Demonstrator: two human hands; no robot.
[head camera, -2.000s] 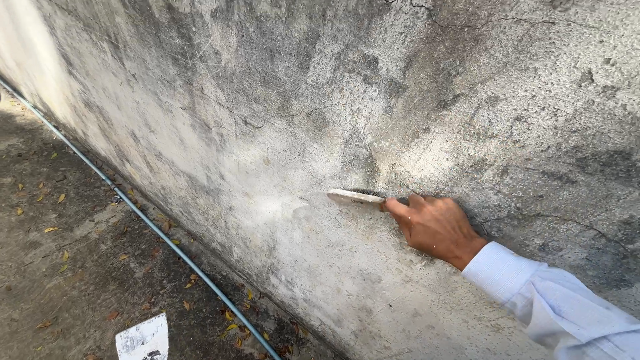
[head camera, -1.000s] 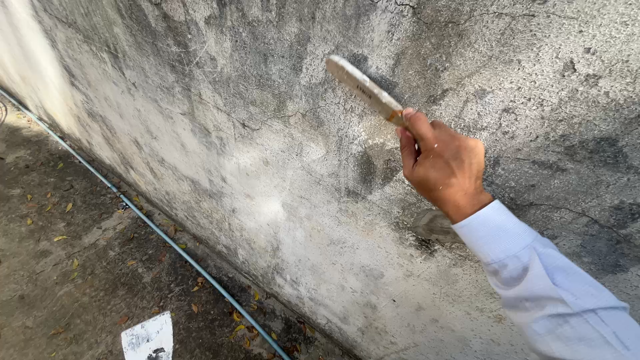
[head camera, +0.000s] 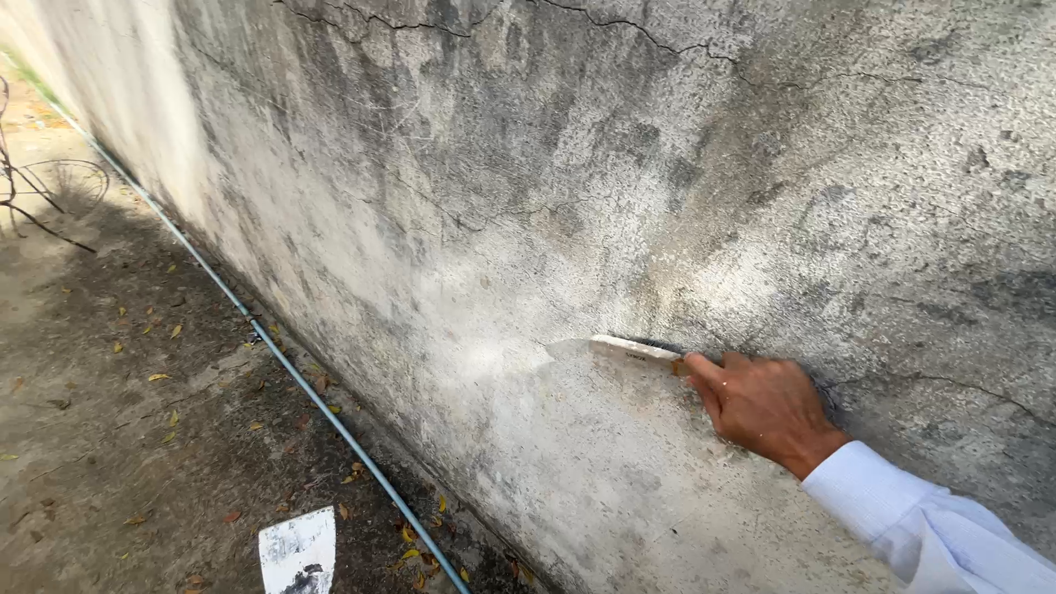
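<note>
My right hand (head camera: 767, 404), in a pale long sleeve, grips a flat scraper-like hand tool (head camera: 639, 351) with a whitish edge and some lettering on its side. The tool lies close along the stained, cracked plaster wall (head camera: 511, 272), pointing left; whether its far end presses on the surface is hard to tell. Pale smooth patches show on the wall just left of the tool. At the bottom left, a white flat piece with dark stains (head camera: 299, 549) is seen over the ground. My left hand is out of the frame.
A long blue pipe (head camera: 355, 445) runs along the foot of the wall. Fallen leaves (head camera: 159, 377) lie scattered on the rough ground (head camera: 107, 462). Thin dark branches or wires (head camera: 37, 198) stand at the far left. Cracks cross the upper wall.
My right hand lifted the tool up the wall a second ago and has since brought it back down, lower on the wall. The tool stays in the hand throughout.
</note>
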